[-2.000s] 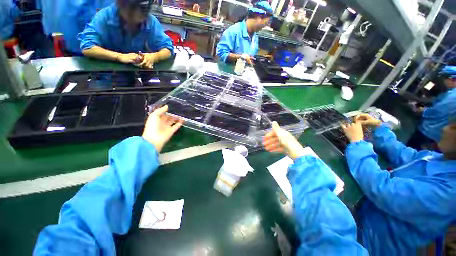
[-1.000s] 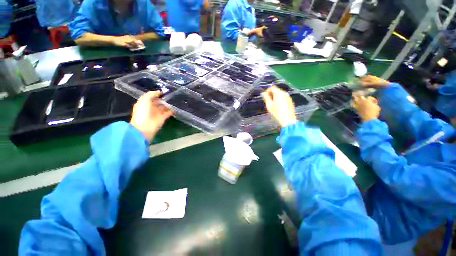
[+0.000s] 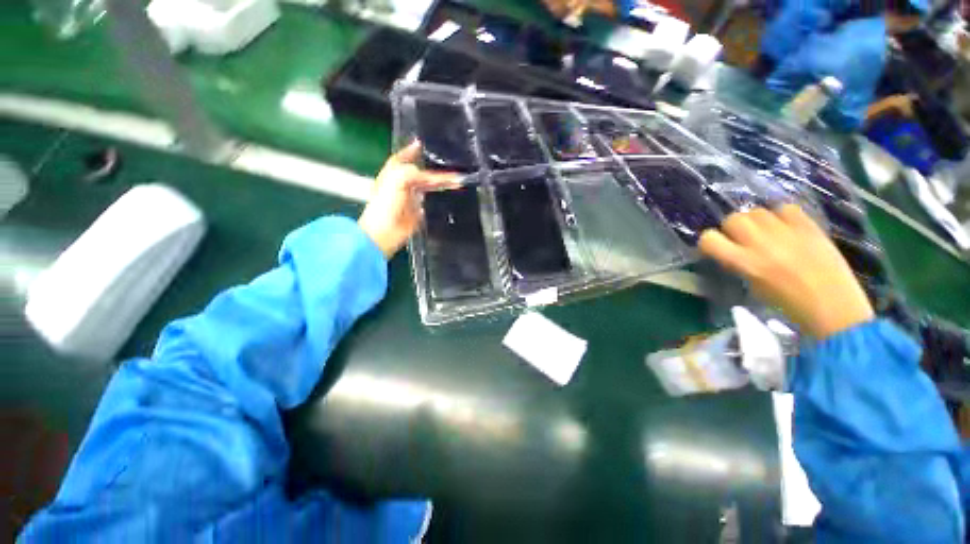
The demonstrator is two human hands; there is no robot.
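A clear blister tray (image 3: 548, 168) with two rows of pockets is held tilted above the bench. Black screens (image 3: 534, 225) lie in most pockets; one pocket (image 3: 617, 225) in the near row holds no black screen. My left hand (image 3: 402, 200) grips the tray's left end, thumb over the edge. My right hand (image 3: 782, 260) is at the tray's right end, fingers bent over its edge; fingertips are partly hidden. A small white card (image 3: 545, 346) lies on the bench below the tray.
More clear trays (image 3: 792, 159) are stacked behind at right. A pale bottle with white wipe (image 3: 707, 361) stands near my right sleeve. A white wrapped stack (image 3: 115, 271) lies at left. Black compartment trays (image 3: 372, 72) sit across the line. A person's blue sleeve (image 3: 835, 53) shows top right.
The view has turned left, bringing the white stack into sight. The tray has come away from the stacked trays, leftward and nearer, in my hands.
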